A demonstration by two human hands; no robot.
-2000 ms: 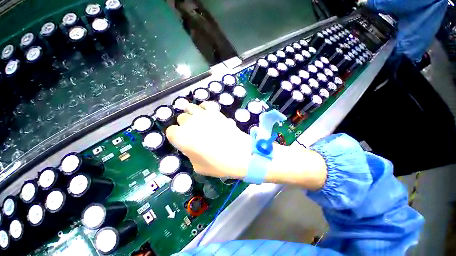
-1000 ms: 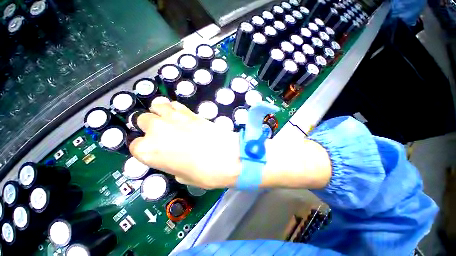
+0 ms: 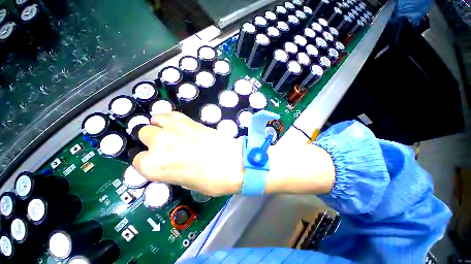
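My right hand (image 3: 178, 154), bare with a light blue wrist strap (image 3: 255, 154), reaches in from the right over a green circuit board (image 3: 100, 175). Its fingers are closed around a black capacitor with a white top (image 3: 138, 124), among others standing on the board. The fingers hide its lower part, so I cannot tell if it is fully seated. More capacitors (image 3: 96, 124) stand around the hand. An orange-copper coil (image 3: 183, 217) sits near the board's front edge. My left hand is out of the picture.
A clear dimpled tray (image 3: 57, 98) lies behind the line rail. Dense capacitors (image 3: 281, 55) stand on boards to the right. The silver front rail (image 3: 335, 98) runs diagonally. Below it are dark cans in a carton (image 3: 317, 229). Another person's blue clothing (image 3: 413, 7) shows top right.
The boards have shifted left and down in view. My right hand has moved left along the capacitors. The capacitor at my fingers, tilted and dark one second ago, now shows its white top.
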